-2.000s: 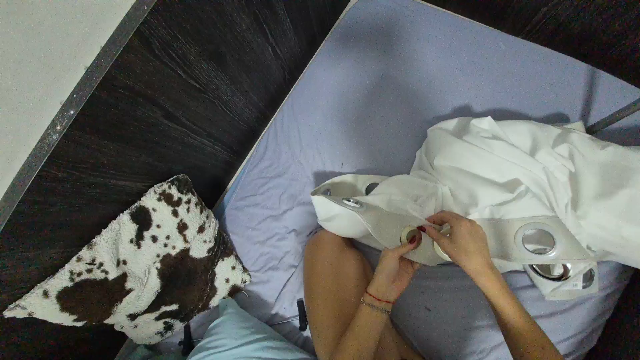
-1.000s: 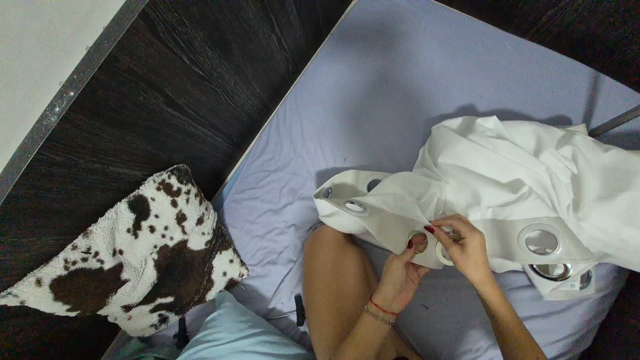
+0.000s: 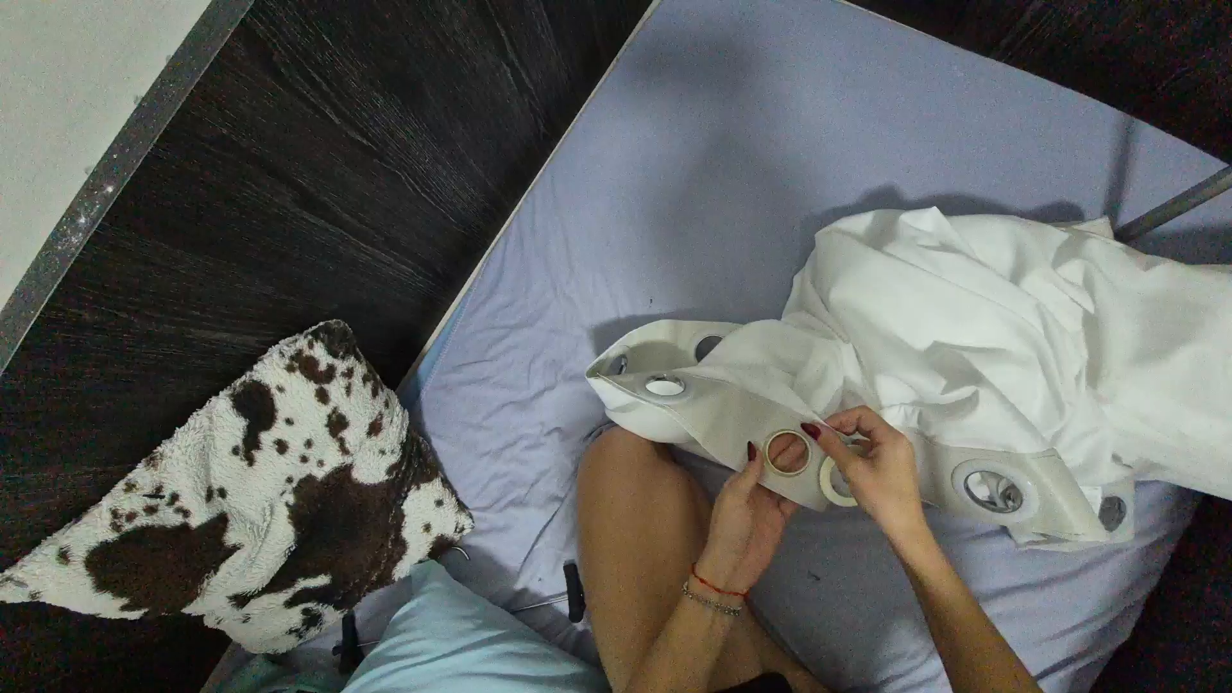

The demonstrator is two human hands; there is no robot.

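A white eyelet curtain [image 3: 962, 318] lies bunched on the bed at the right. Its pale header band [image 3: 717, 409] runs across in front of me, with silvery grommets along it. My left hand [image 3: 746, 525] grips the band's lower edge from below, thumb beside a bare-looking eyelet hole [image 3: 786, 452] through which fingers show. In my right hand [image 3: 871, 462] is a pale ring [image 3: 839, 479], held against the band just right of that hole; the fingers partly cover it. Farther right, a shiny grommet [image 3: 993, 491] sits in the band.
A brown-and-white spotted plush pillow [image 3: 279, 491] is at the left, above a light-blue pillow [image 3: 472, 635]. Dark wood-grain panels [image 3: 385, 144] border the lavender sheet [image 3: 693, 173]. A metal bar [image 3: 1174, 202] stands at the right edge. Black-tipped pieces [image 3: 575, 592] lie near my leg.
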